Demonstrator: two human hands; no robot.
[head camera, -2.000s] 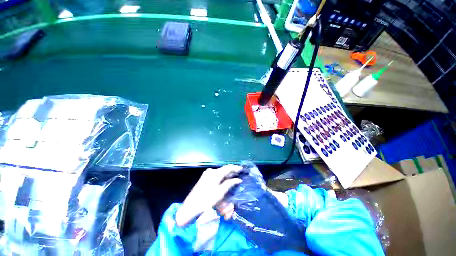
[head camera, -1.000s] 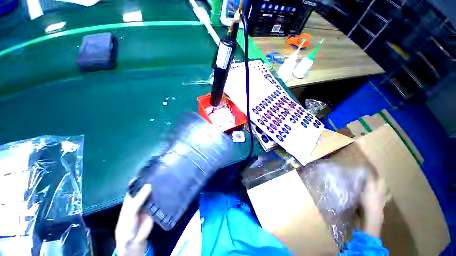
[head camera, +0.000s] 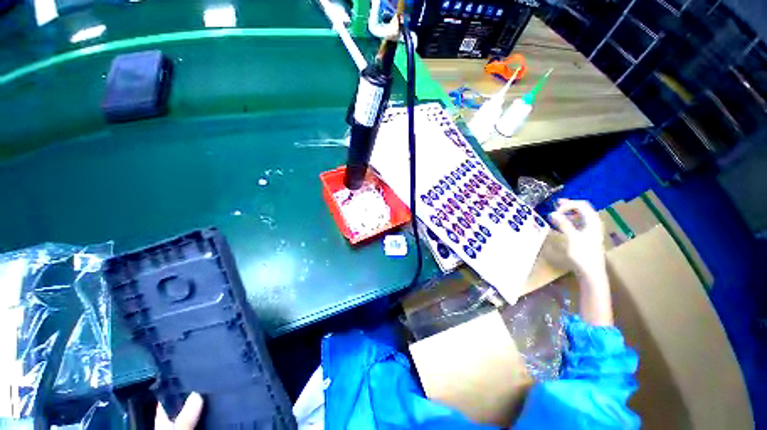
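A black ribbed housing shell (head camera: 198, 332) is at the lower left, inner side up, with a round ring near its far end. My left hand (head camera: 181, 413) grips its near left edge; only the thumb and part of the hand show. My right hand (head camera: 580, 227) is raised at the right, beside the corner of the sticker sheet (head camera: 521, 252) and above the carton flap. Its fingers are curled, and whether they hold anything cannot be told. The sheet carries rows of dark ovals.
Red bin (head camera: 334, 189) of tiny white parts, with a black screwdriver (head camera: 363, 126) hanging over it. Bagged white stack (head camera: 50, 319) at left. Open carton (head camera: 673, 311) at right. Dark block (head camera: 137, 86) far back. White bottles (head camera: 515, 113) on the wooden side table.
The shell has moved left and down and now shows its ribbed inside. My right hand has risen from the carton to the sticker sheet's corner; the clear wrap lies in the carton.
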